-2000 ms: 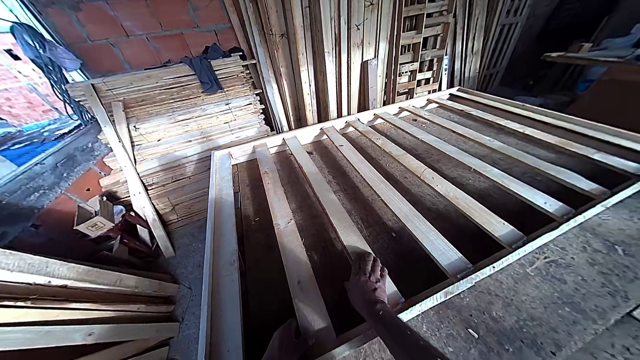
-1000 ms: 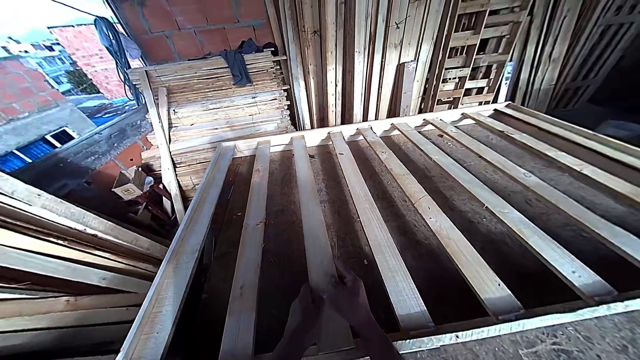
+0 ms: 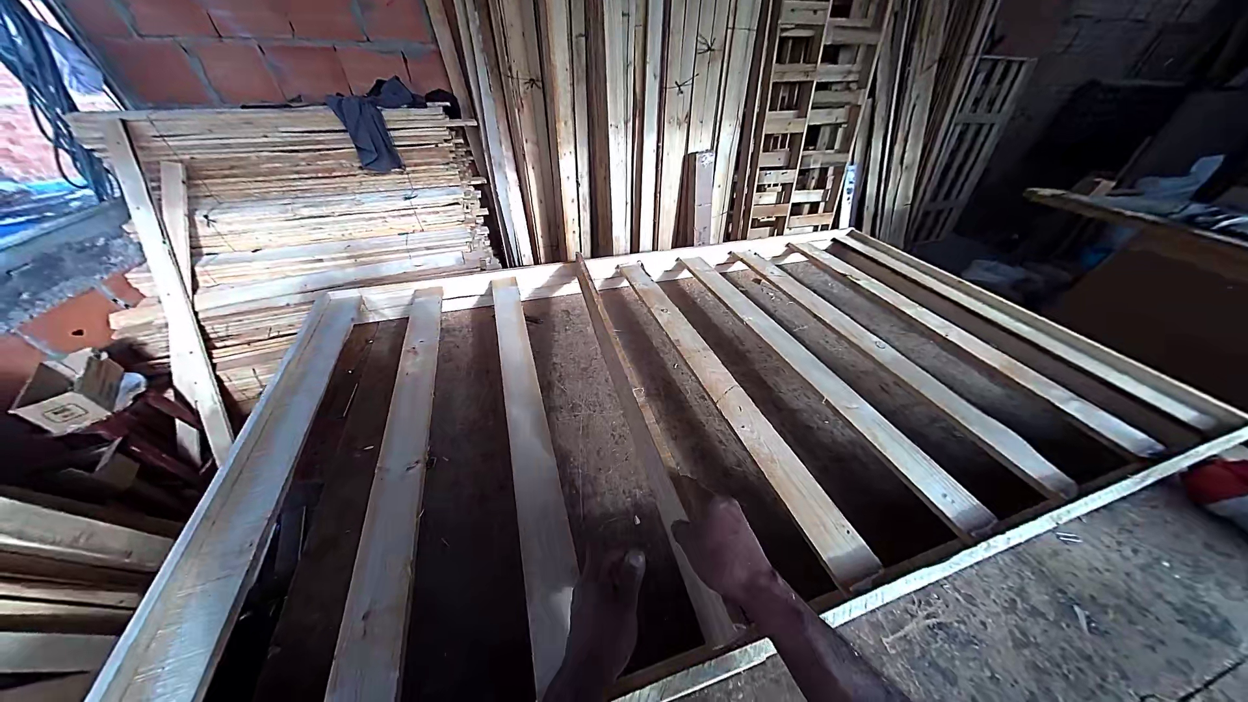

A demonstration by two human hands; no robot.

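A large wooden frame [image 3: 931, 580] holds several long, spaced wooden slats [image 3: 775, 453]. One slat [image 3: 634, 419] appears tilted up on its narrow edge, while its neighbours lie flat. My right hand [image 3: 721, 546] grips that tilted slat near its closer end, with the fingers partly hidden behind the wood. My left hand [image 3: 609, 604] is low, between the tilted slat and the flat slat [image 3: 534, 439] to its left. Its thumb shows, but its fingers are dark and mostly hidden, so any grip is unclear.
Stacked thin boards [image 3: 322, 214], with a dark cloth [image 3: 370, 127] on top, stand behind the frame at left. Tall planks [image 3: 614, 127] lean at the back. More boards [image 3: 78, 585] lie at lower left, below a cardboard box [image 3: 68, 395]. A cluttered bench [image 3: 1150, 219] is at right.
My hands have moved right from the slat where they were together a second ago. The slat now in my right hand lay flat then and is now tilted on edge.
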